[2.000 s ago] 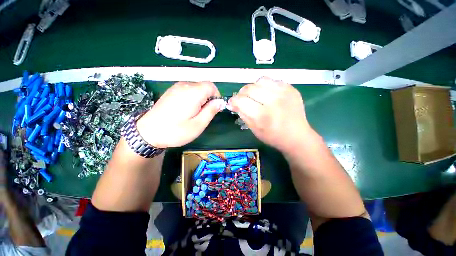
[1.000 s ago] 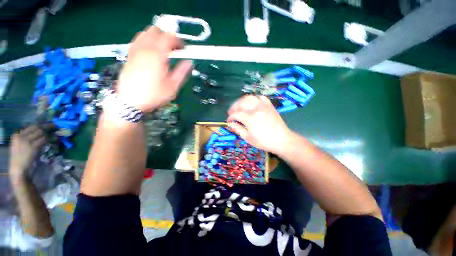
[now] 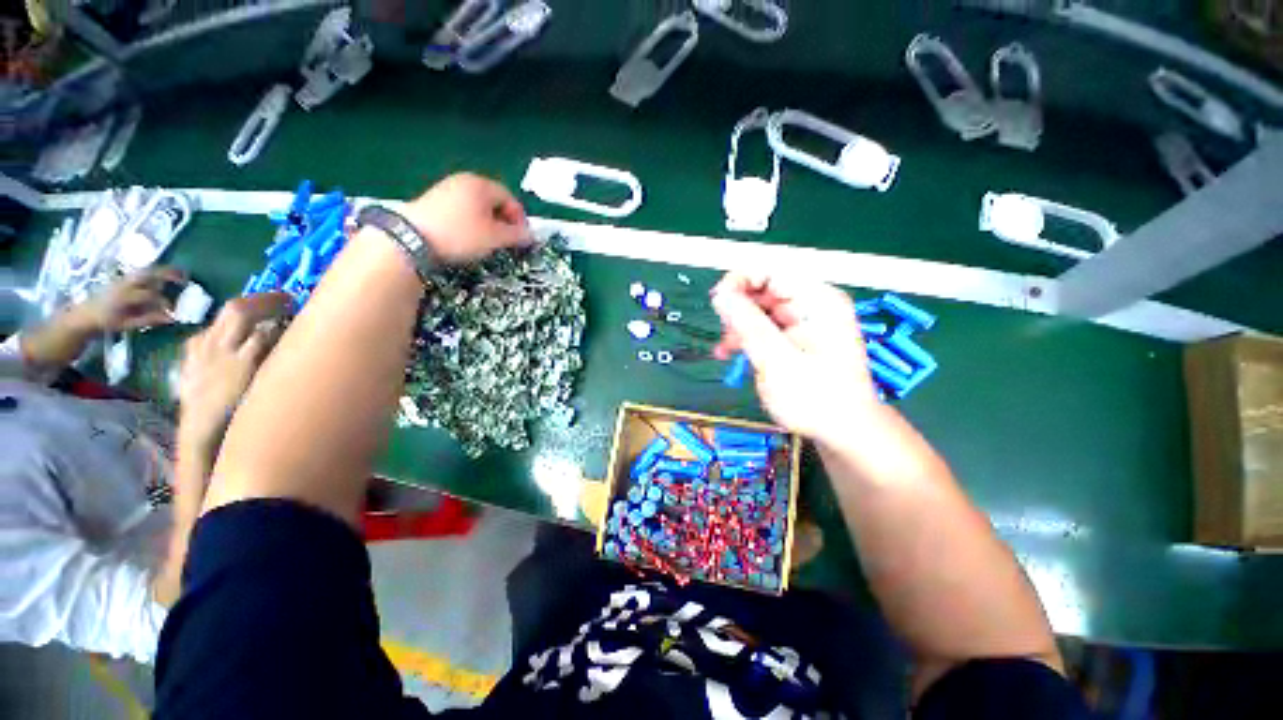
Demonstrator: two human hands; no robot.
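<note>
My left hand (image 3: 467, 221), with a metal watch, is at the top edge of the heap of small circuit boards (image 3: 500, 345). Its fingers are curled and their tips are partly hidden, so a held part cannot be made out. My right hand (image 3: 795, 345) is above the parts box with thumb and fingers close together. A blue cell end (image 3: 737, 370) and dark wires show at its fingers; whether it grips them is unclear. Blue cylinders (image 3: 894, 345) lie just right of that hand. Small white round parts (image 3: 642, 329) lie between the hands. The box (image 3: 794, 504) holds blue cylinders and red wires.
A white rail (image 3: 971, 283) crosses behind the work, with white loop-shaped housings (image 3: 584, 186) beyond it. A slanting grey post (image 3: 1196, 225) and a brown carton (image 3: 1238, 443) stand at right. Another person's hands (image 3: 225, 352) are at left beside a blue cylinder pile (image 3: 303, 242).
My hands have parted from their earlier meeting above the box. My left hand went to the board heap. My right hand has moved up and away from the box rim. The camera view has shifted.
</note>
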